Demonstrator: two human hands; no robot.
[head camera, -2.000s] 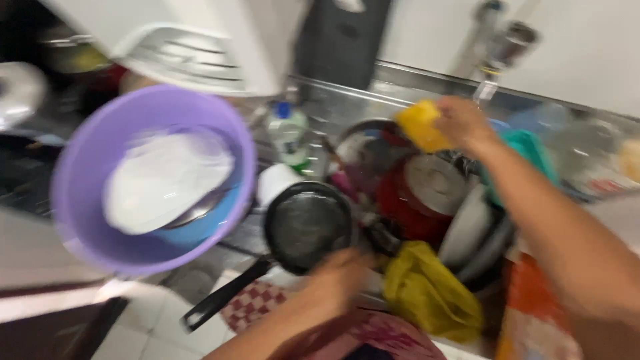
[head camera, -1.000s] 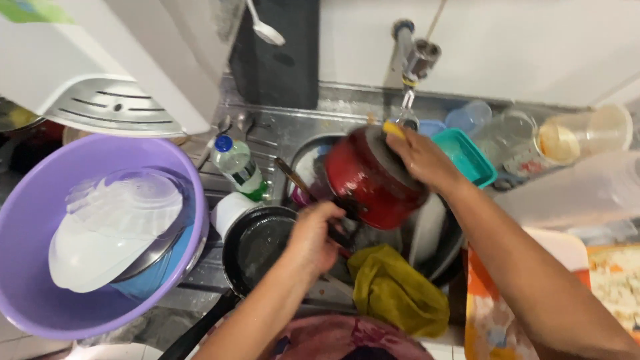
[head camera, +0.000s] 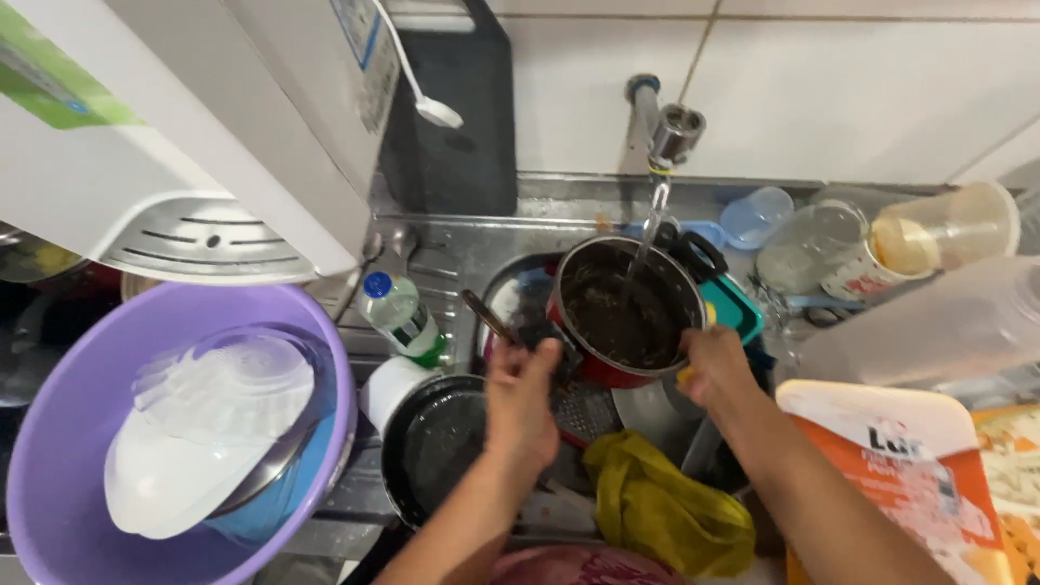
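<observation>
A red cooking pot with a dark inside is tilted up under the metal faucet, and a stream of water runs into it. My left hand grips the pot's black side handle. On the pot's right rim is my right hand, with a bit of yellow sponge showing between fingers and pot. Below the pot are dishes and a perforated metal piece in the sink. A black frying pan lies just left of my left hand, and an olive-yellow cloth hangs at the sink's front.
A purple basin holding white dishes stands left. Near it are a bottle with a blue cap and a white cup. Plastic cups and containers crowd the right side, above an orange-and-white package. A white appliance overhangs the upper left.
The red pot has been turned from bottom up to opening up, under running water. Two seconds ago it sat in the sink and my right hand held the yellow sponge above it.
</observation>
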